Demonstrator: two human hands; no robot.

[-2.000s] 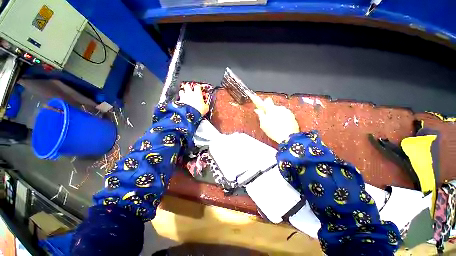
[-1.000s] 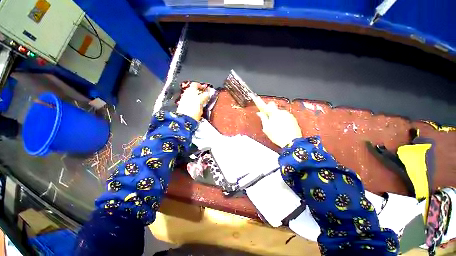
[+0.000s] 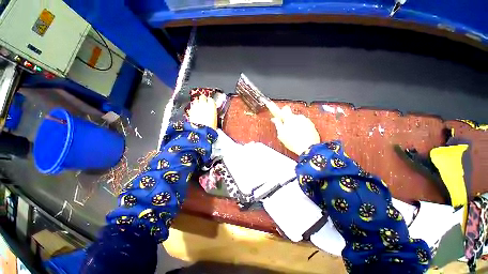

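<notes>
My right hand (image 3: 297, 131) is closed around the handle of a flat brush (image 3: 251, 95), its dark end over the upper left of the brown base sheet (image 3: 369, 144). My left hand (image 3: 203, 111) lies on a red leopard-print piece (image 3: 206, 92) at the sheet's left end; its fingers partly cover the piece, and whether they grip it is unclear. White pieces (image 3: 262, 168) overlap along the sheet's near side. Another leopard-print piece (image 3: 216, 179) sticks out at their left.
Yellow piece (image 3: 452, 171), dark green piece (image 3: 448, 249) and leopard-print strips (image 3: 475, 227) lie at the right. The dark machine bed (image 3: 321, 69) is behind, a pale wooden edge (image 3: 230, 246) in front. A blue bucket (image 3: 80, 142) and offcuts are on the floor at left.
My left hand has shifted slightly left and down from a second ago, and its fingers lie flatter over the leopard-print piece. My right hand and the brush hold nearly the same place.
</notes>
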